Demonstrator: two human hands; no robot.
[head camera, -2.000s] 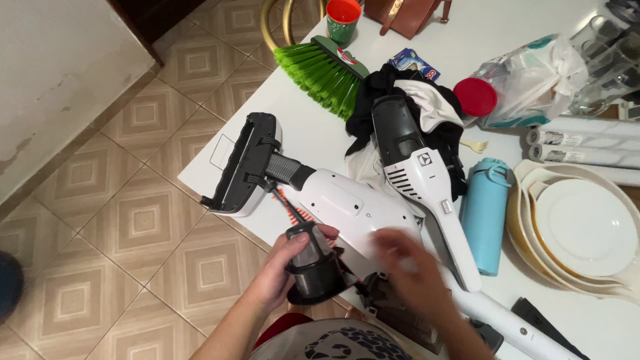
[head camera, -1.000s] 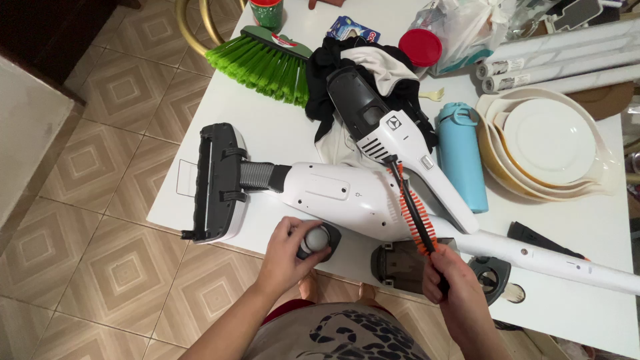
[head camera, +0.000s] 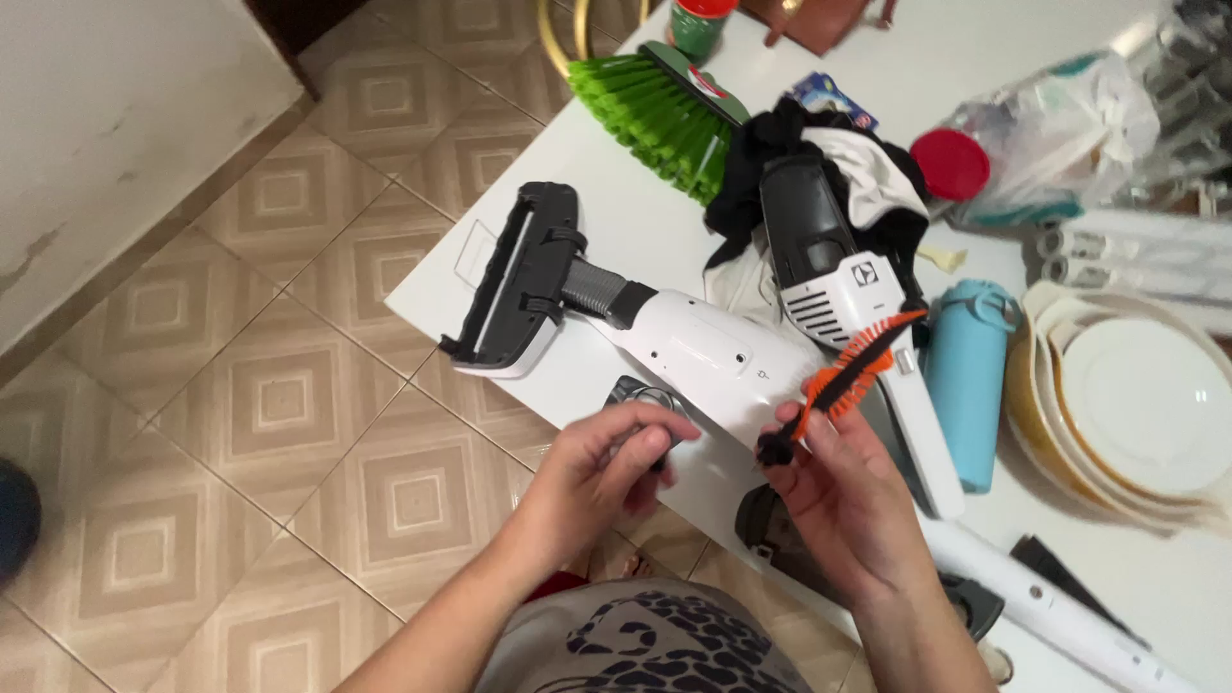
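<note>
My right hand (head camera: 847, 481) holds a brush roll (head camera: 852, 371) with orange bristles, its dark end near my fingertips and its other end pointing up to the right. My left hand (head camera: 616, 457), fingers curled, is in front of a dark filter part (head camera: 635, 390) at the table edge; whether it holds anything is unclear. Behind the hands lies a white stick vacuum body (head camera: 712, 346), joined by a ribbed neck to the floor head (head camera: 525, 279). The handheld unit (head camera: 837, 269) rests on black and white cloth. A smoky dust container (head camera: 780, 539) lies partly behind my right hand.
The white table (head camera: 616, 212) ends diagonally above the tiled floor. On it are a green-bristled broom head (head camera: 664, 120), a red-lidded container (head camera: 950, 164), a blue bottle (head camera: 965, 385), nested bowls (head camera: 1145, 404) and a plastic bag (head camera: 1068, 140). A long white tube (head camera: 1049, 597) lies at lower right.
One second ago my left hand was on the filter part; now its fingers are drawn in before it. My right hand has brought the brush roll closer to my left hand and turned it.
</note>
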